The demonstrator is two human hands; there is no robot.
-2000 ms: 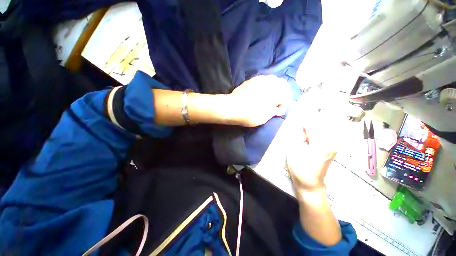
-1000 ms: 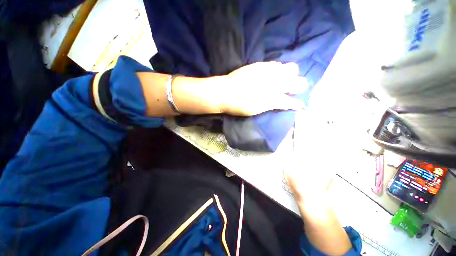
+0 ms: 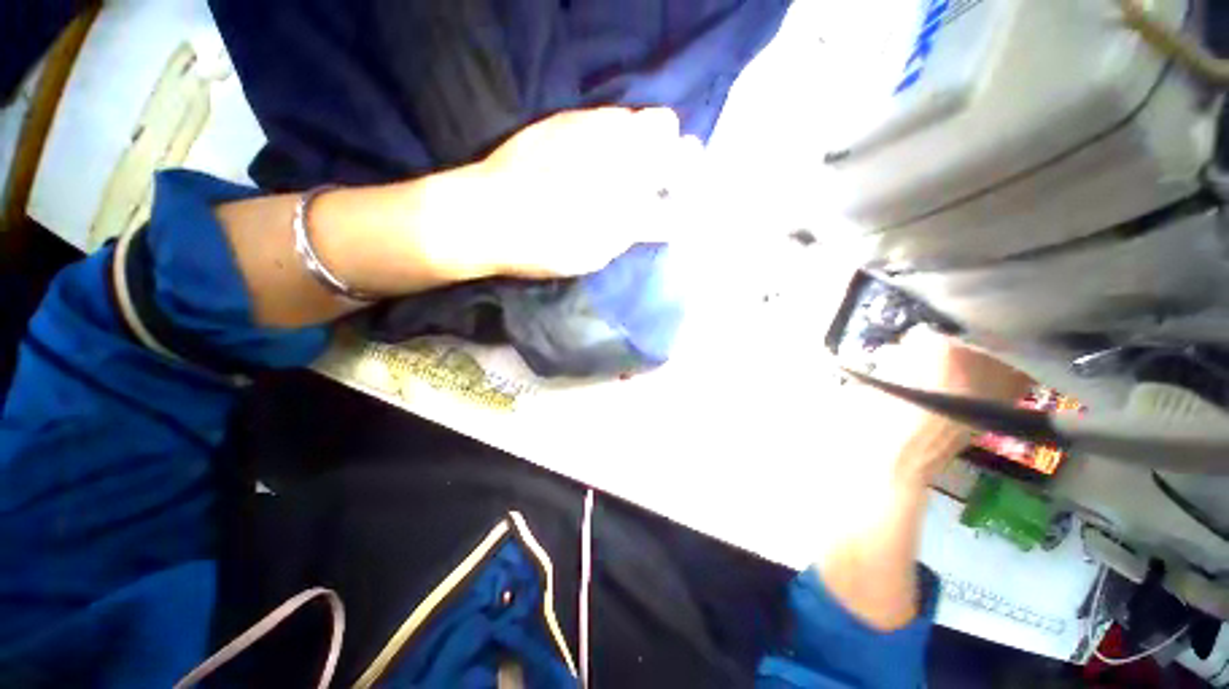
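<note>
The navy garment lies on the white machine table, its near edge at the middle. My left hand lies on the garment, washed out by the lamp; its fingers are too bright to read. A dark band of the cloth shows below it. My right hand is off the cloth at the right, by the base of the sewing machine, partly behind a black strap. Its fingertips are hidden, and whether it holds anything cannot be told. Needle and presser foot are lost in glare.
A phone with a lit red screen lies partly covered beside my right hand. A bright green object lies below it. A tape ruler runs along the table edge. Yellowish markings show on the table. My dark-clothed lap is below.
My right hand has moved from beside the cloth rightward to the machine base, where the pink snips no longer show. My left hand stays on the cloth. The view has shifted.
</note>
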